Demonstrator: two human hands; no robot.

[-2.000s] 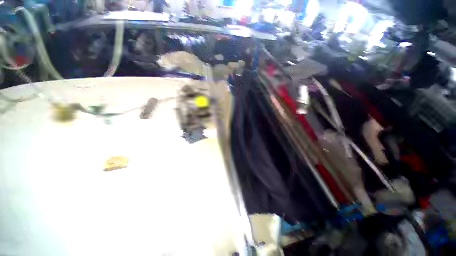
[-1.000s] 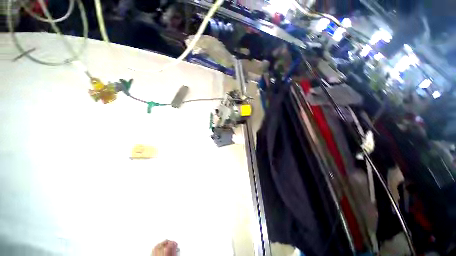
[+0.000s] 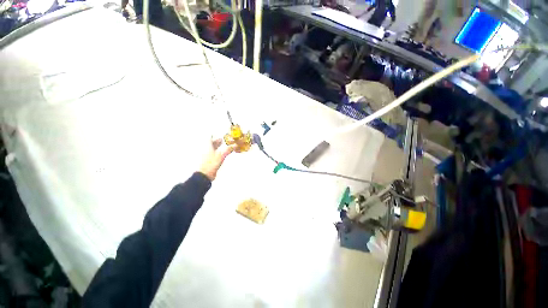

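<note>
My left hand (image 3: 216,159), in a dark sleeve, reaches over the white paper from the lower left. Its fingers look apart, with the fingertips at the left edge of the yellow plug and socket connector (image 3: 238,139); a firm grip does not show. A thin dark power cord (image 3: 324,174) runs from the connector to the cloth cutting machine (image 3: 384,210) with its yellow band, at the table's right edge. A green tie (image 3: 281,168) is on the cord. My right hand is not in view.
A yellow-tan block weight (image 3: 253,210) and a dark metal weight (image 3: 315,153) lie on the marker paper (image 3: 288,240). Pale supply cables (image 3: 420,87) hang above. A metal rail (image 3: 393,264) runs along the right edge, with dark clothes beyond.
The view has turned, and the things on the table appear further right. My left hand and forearm now extend to the connector; one second ago only a bit of a hand showed at the bottom.
</note>
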